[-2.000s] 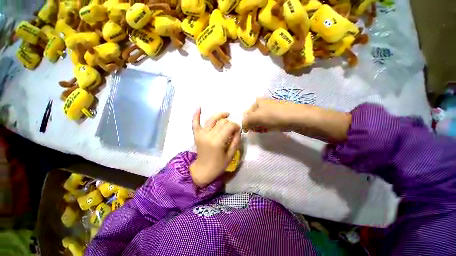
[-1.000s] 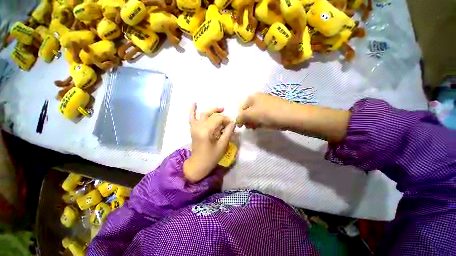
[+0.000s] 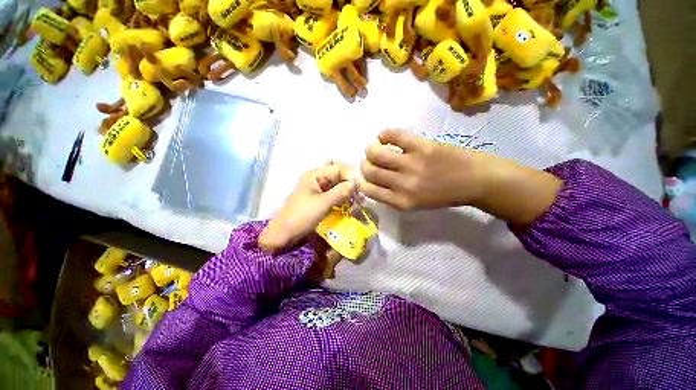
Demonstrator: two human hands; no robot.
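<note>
A yellow plush toy (image 3: 347,234) hangs below my fingertips, its small face showing and a brown leg at its lower left. My left hand (image 3: 311,204) pinches the top of the toy. My right hand (image 3: 404,171) is closed, its fingertips against my left fingertips at the toy's top. Whatever small part lies between the fingertips is too small and hidden to tell. Thin pale ties (image 3: 462,140) lie in a loose heap behind my right wrist, partly covered by it.
A large pile of yellow plush toys (image 3: 339,50) lies along the far side. Clear plastic bags (image 3: 217,156) lie left of my hands. A slim black tool (image 3: 73,157) lies at far left. An open cardboard box (image 3: 72,293) with yellow toys is at lower left.
The toy has come out from behind my left hand and now shows its face. My left fingers have closed in at its top. My right hand has shifted slightly right.
</note>
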